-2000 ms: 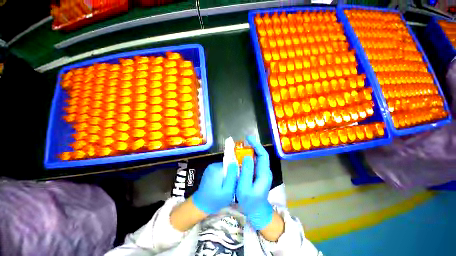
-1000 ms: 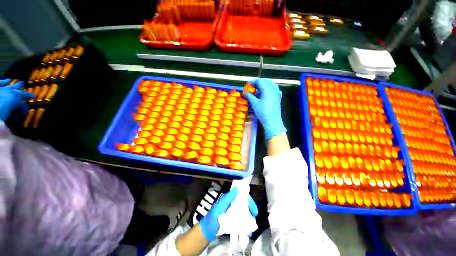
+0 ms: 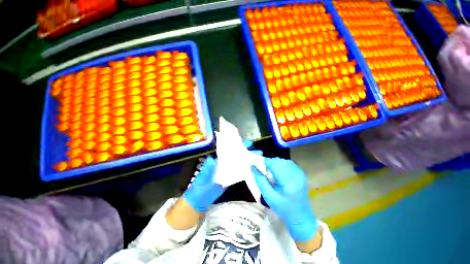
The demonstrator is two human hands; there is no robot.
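Note:
A white wipe (image 3: 232,157) is spread between my two blue-gloved hands in front of my body, just off the bench's near edge. My left hand (image 3: 204,185) holds its left side. My right hand (image 3: 287,193) is closed on its right side. No orange part shows in my hands; the wipe and fingers may hide one. The left blue tray (image 3: 206,121) holds rows of orange-gold parts, with its blue floor showing along the left side. Another filled blue tray (image 3: 281,140) stands right of the hands.
A second filled tray (image 3: 442,97) adjoins on the right, and part of another stands beyond. Red-orange trays (image 3: 77,15) stand behind the metal rail (image 3: 129,46). Purplish sleeves of people show at lower left (image 3: 56,229) and right (image 3: 407,136).
My right hand has come back from the left tray's far right corner to the wipe. The orange part it held there no longer shows in it. The view has shifted.

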